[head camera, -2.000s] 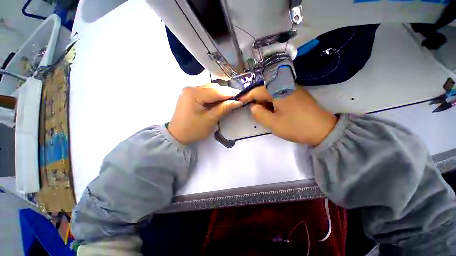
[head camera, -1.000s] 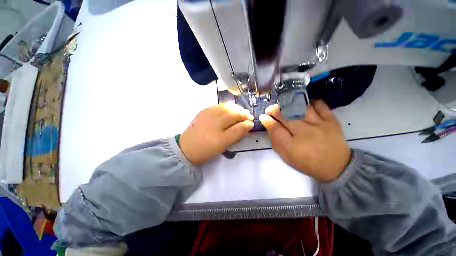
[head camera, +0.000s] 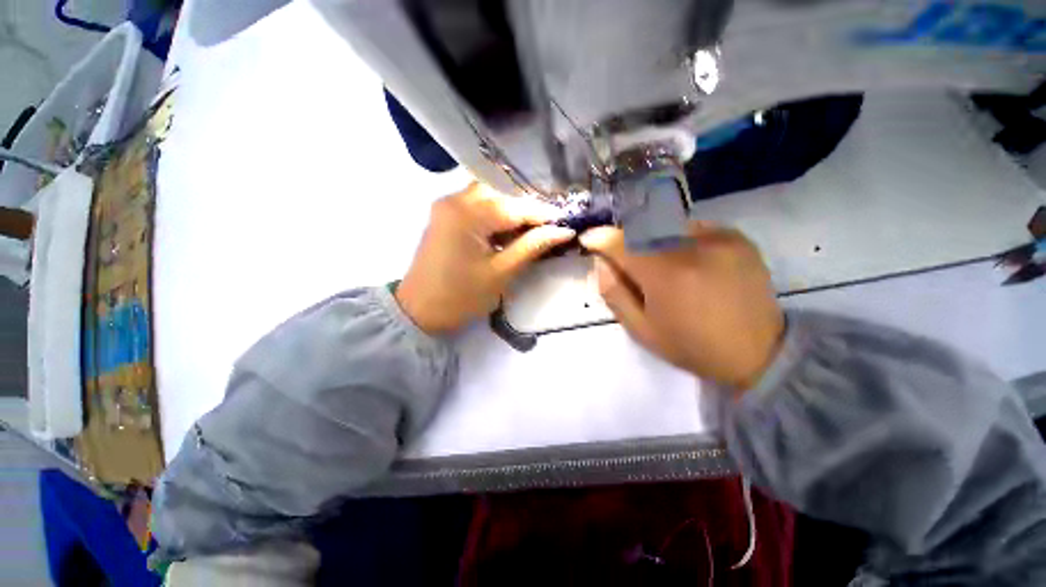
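Note:
The white sewing machine head (head camera: 642, 69) with blue lettering stands over the white bed. The presser foot and needle area (head camera: 583, 206) is lit and blurred. A navy garment (head camera: 791, 149) lies behind and right of the head, and part of it shows at the left behind the head. A small dark edge of cloth sits at the foot between my fingertips. My left hand (head camera: 476, 258) pinches it from the left. My right hand (head camera: 694, 298) holds it from the right, its fingers partly behind the grey attachment (head camera: 656, 206).
A measuring tape strip (head camera: 562, 467) runs along the table's front edge. Thread snips (head camera: 1021, 261) lie at the right edge. A taped cardboard strip (head camera: 119, 344) and a white basket (head camera: 86, 98) are at left. Dark red cloth (head camera: 608, 533) with a pale cord is below.
The camera view has shifted, so the machine and table sit differently in the picture. Both hands remain at the presser foot on the navy cloth, with fingertips close together.

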